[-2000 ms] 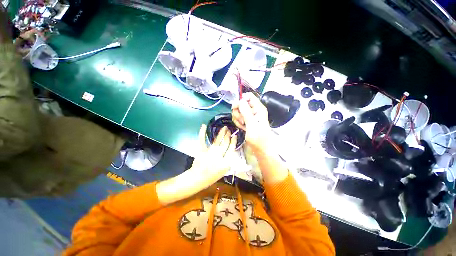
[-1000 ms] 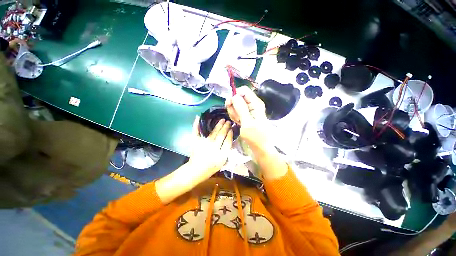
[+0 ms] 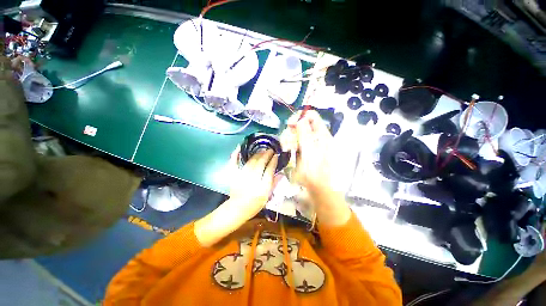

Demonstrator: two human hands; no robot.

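Note:
A round black housing [image 3: 258,143] is in front of me at the bench's near edge, its open mouth facing up. My left hand [image 3: 254,176] holds it, with fingers reaching into the mouth. My right hand [image 3: 308,143] is just to the right, with fingertips pinched together around red lead wires [image 3: 305,112]. The wires' lower ends are hidden by my hands. Another black housing [image 3: 331,119] lies behind my right hand, partly covered by it.
White housings [image 3: 239,66] stand behind my hands, one with a white cable [image 3: 200,127]. Small black rings [image 3: 354,103] lie on the white sheet [image 3: 365,134]. Black parts [image 3: 458,209] and white cups [image 3: 488,119] crowd the right. A person's sleeve [image 3: 54,197] is at left.
My right hand has turned and moved slightly right, over part of the black housing behind it. More of the held housing's mouth shows. The view has shifted slightly.

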